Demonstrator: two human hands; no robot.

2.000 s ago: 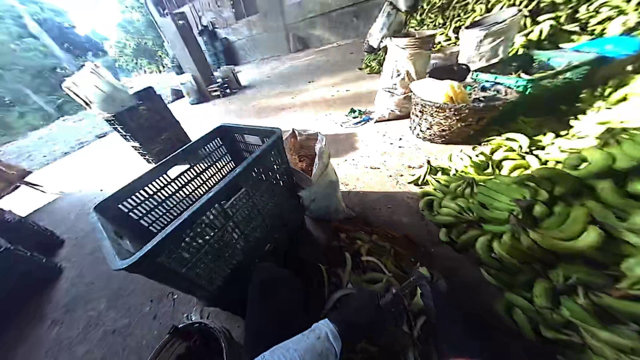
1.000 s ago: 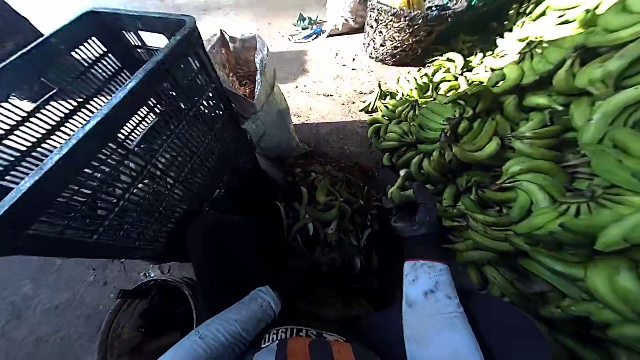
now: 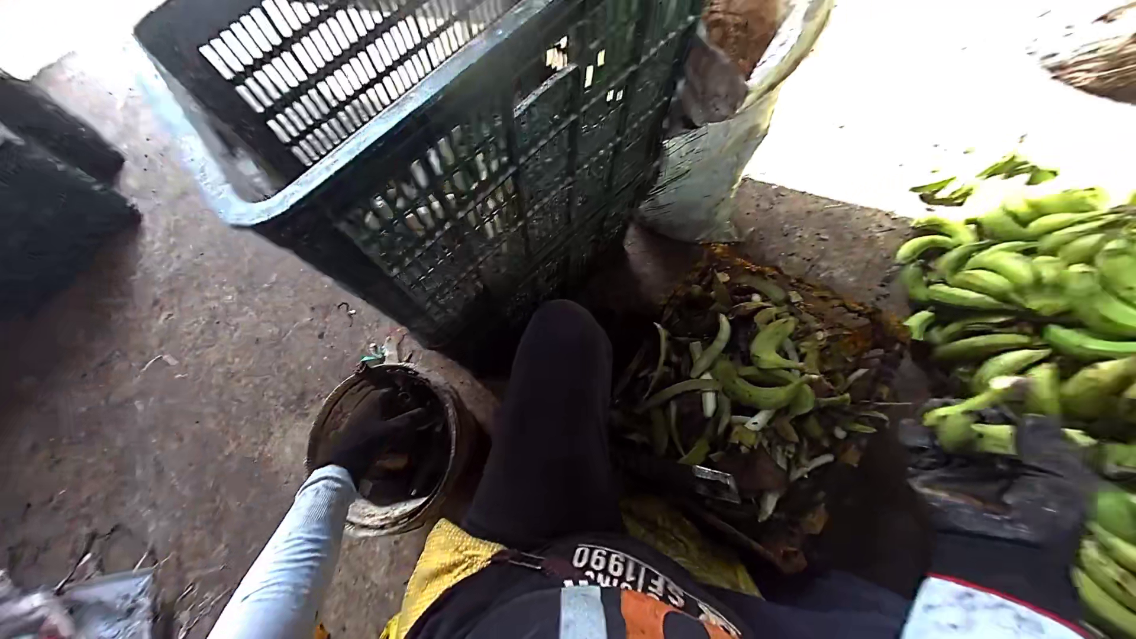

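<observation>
My left hand (image 3: 368, 435), in a dark glove, reaches inside a round bucket (image 3: 321, 417) on the floor at lower left; whether it grips anything in the dark interior cannot be told. On the right, my right hand (image 3: 998, 475), also dark-gloved, is at the near edge of the heap of green bananas or plantains (image 3: 1003, 275), with its fingers around a small green bunch (image 3: 972, 426). Between my hands lies a pile of peels, scraps and loose green fruit (image 3: 754, 382), beyond my knee.
A large dark green slatted plastic crate (image 3: 532, 177) stands tilted beyond my knee. Behind its right side is a whitish sack (image 3: 701, 177) with brown contents. Dark crates (image 3: 53, 195) sit at far left. Crumpled plastic (image 3: 106, 603) lies at lower left. Yellow woven sacking (image 3: 453, 568) is under me.
My left hand has gone into the bucket from my lap area. My right hand remains beside the fruit heap. The view has swung down and left.
</observation>
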